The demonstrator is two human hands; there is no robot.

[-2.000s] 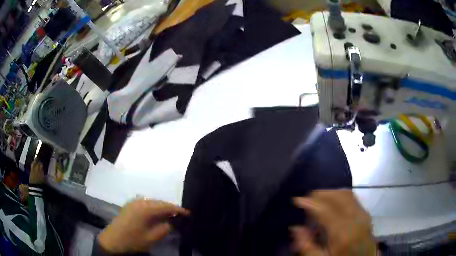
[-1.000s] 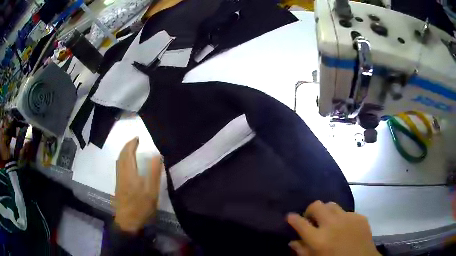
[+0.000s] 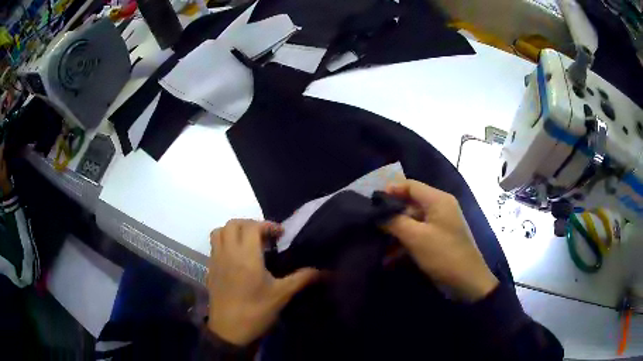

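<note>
A large dark garment panel (image 3: 310,141) lies spread on the white table left of the sewing machine head. A pale white strip (image 3: 366,182) lies on the panel, partly covered by dark folded cloth. My left hand (image 3: 243,282) pinches the near left end of the dark cloth beside the strip. My right hand (image 3: 441,236) pinches the same cloth's far right end between thumb and fingers. The cloth between my hands is lifted and folded. The fingertips hide part of its edges.
The sewing machine head (image 3: 564,134) stands at right, with green-handled scissors (image 3: 584,243) beside it and an orange tool (image 3: 625,331) at the right edge. White cut pieces (image 3: 211,77) lie at upper left, near a grey box (image 3: 81,70). A person's sleeve (image 3: 17,233) shows far left.
Both hands have come together over the panel and taken hold of dark cloth by the white strip. The view has shifted, so the machine head sits further right.
</note>
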